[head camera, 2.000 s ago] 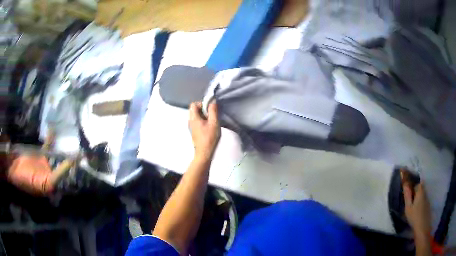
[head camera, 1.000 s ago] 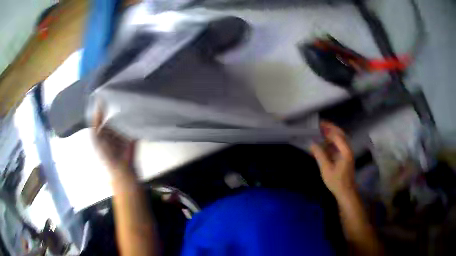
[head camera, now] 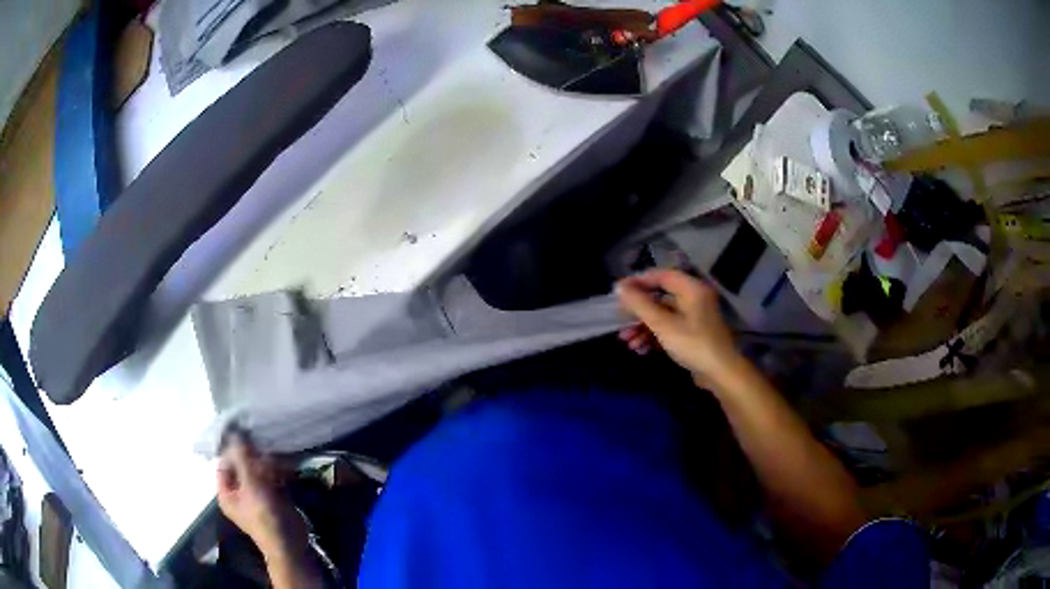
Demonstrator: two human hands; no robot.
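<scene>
A light-grey garment piece (head camera: 345,385) is stretched between my two hands along the front edge of the white pressing table. My left hand (head camera: 251,492) grips its lower left corner, slightly blurred. My right hand (head camera: 682,320) pinches its right end beyond the table edge. The dark-grey sleeve board (head camera: 202,196) lies bare behind the piece. The iron (head camera: 570,55), with a dark plate and an orange-red sleeve, rests at the far side of the table.
Grey pieces (head camera: 219,32) lie at the table's back. A blue board (head camera: 83,127) runs behind the sleeve board. A brown block (head camera: 54,538) is at the lower left. A cluttered surface with a white container (head camera: 794,129), scraps and small packets stands to the right.
The garment piece has come off the sleeve board towards my body, held by both hands. My right hand has let go of the iron. The view has turned to the right.
</scene>
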